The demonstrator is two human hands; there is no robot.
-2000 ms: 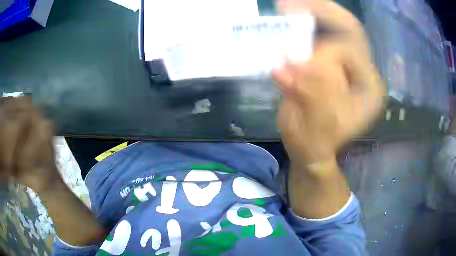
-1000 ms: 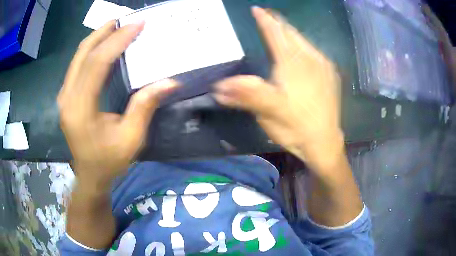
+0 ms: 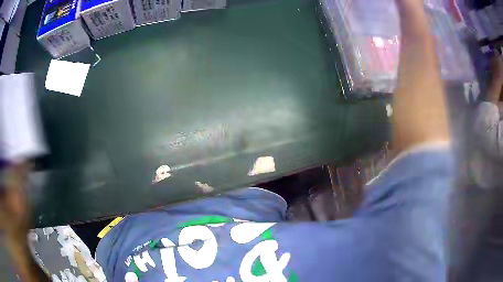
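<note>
My left hand (image 3: 12,184) is at the left edge of the view, blurred and cut off. Its fingers are at the lower end of a white-faced box (image 3: 19,115) and appear to hold it; the box is also cut off by the edge. My right forearm (image 3: 420,88) reaches up over the stacked clear plastic blister trays (image 3: 372,66) at the right. My right hand is beyond the top edge, so its grip is hidden.
Blue and white printed cartons (image 3: 107,19) stand in a row at the far left of the dark green tabletop (image 3: 220,88). A blank white slip (image 3: 67,77) lies near them. Small pale scraps (image 3: 263,165) are near the front edge. Part of another person (image 3: 492,118) shows at the far right.
The view has shifted. The white-faced box has moved from between my hands to the far left with my left hand. My right arm has reached up and right over the trays.
</note>
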